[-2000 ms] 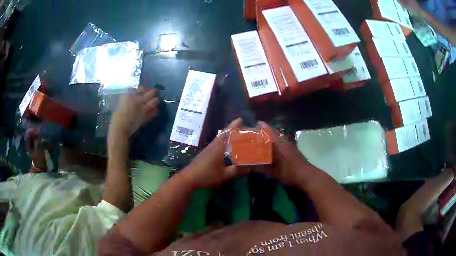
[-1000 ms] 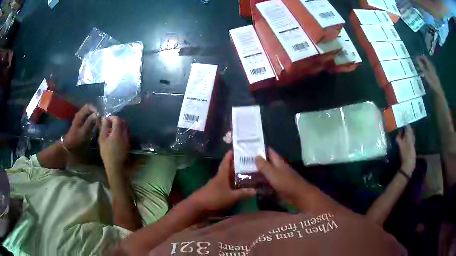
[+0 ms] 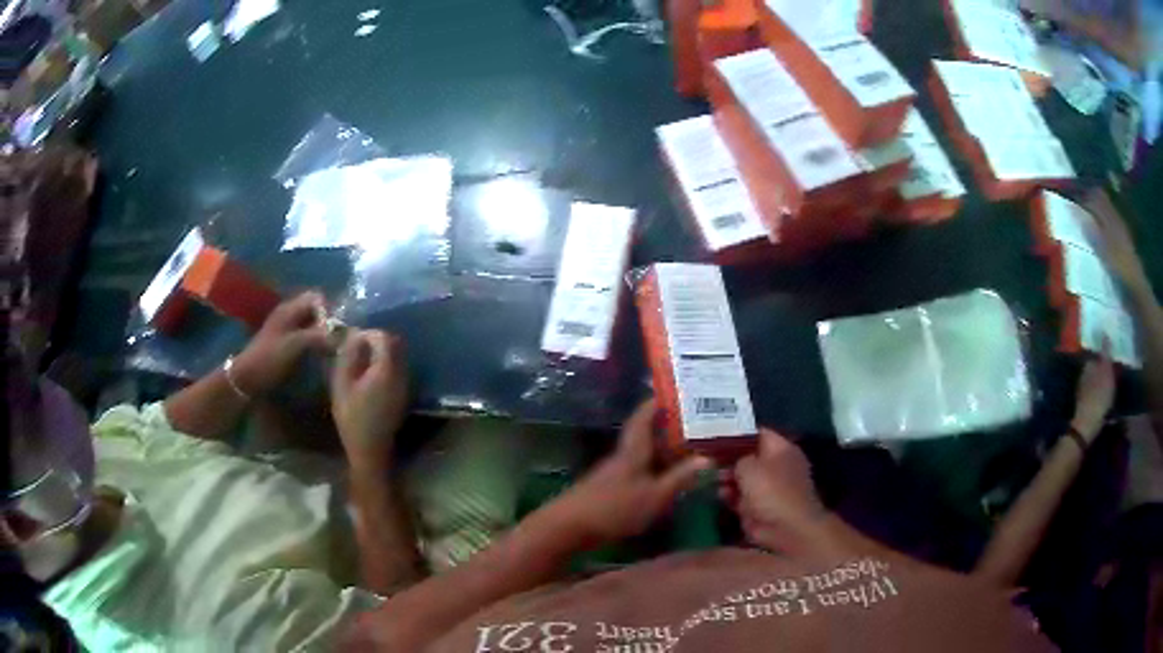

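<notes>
An orange and white product box [image 3: 700, 351] lies white side up at the table's near edge in front of me, its barcode end towards me. My left hand [image 3: 650, 478] is at its near left corner, fingers against the orange side. My right hand [image 3: 781, 491] is at its near right corner, fingers bent under the near end. Whether film covers this box is hard to tell. A second box [image 3: 589, 281] lies to its left with shiny film at its near end. A stack of flat bags [image 3: 926, 367] lies to the right.
Stacked boxes [image 3: 797, 134] stand beyond, with a row of boxes [image 3: 1090, 274] at the right by a neighbour's hand [image 3: 1094, 393]. At the left are clear bags [image 3: 370, 204], another box [image 3: 230, 283] and a neighbour's two hands [image 3: 365, 376].
The box in my hands has gone from orange end up to lying white side up and farther from me. The view has shifted. The right row of boxes is now split, with a neighbour's hands at its near part.
</notes>
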